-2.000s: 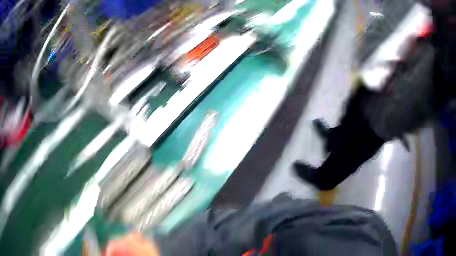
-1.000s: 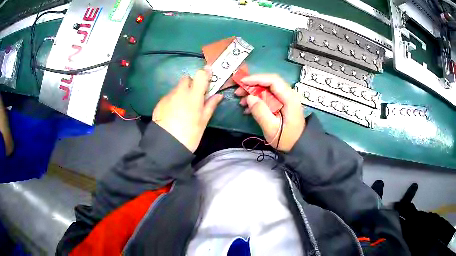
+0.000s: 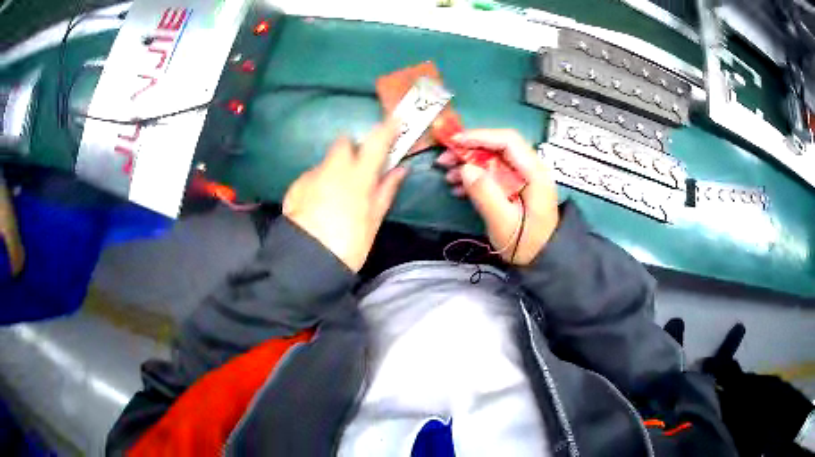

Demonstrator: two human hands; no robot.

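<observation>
My left hand (image 3: 344, 196) is bare and holds a pale metal strip (image 3: 416, 116) by its near end. The strip lies slanted over a reddish-brown copper plate (image 3: 402, 85) on the green bench top. My right hand (image 3: 509, 192) holds a red engraving pen (image 3: 487, 162) like a pencil. The pen's front end is at the right edge of the strip and plate; whether its tip touches the strip cannot be told. A thin red and dark pen lead (image 3: 521, 219) trails past my right wrist.
A silver and black power unit (image 3: 147, 94) with red lettering and red lights stands at left. Several waiting strips (image 3: 617, 80) lie at right, with a short strip (image 3: 728, 196) beyond. A pale frame (image 3: 728, 98) is at upper right. Someone's dark shoes (image 3: 728, 344) show at lower right.
Compared with one second ago, both hands, the strip and the pen appear slightly further right, as does the whole bench. My left fingers cover more of the strip. The grips are the same.
</observation>
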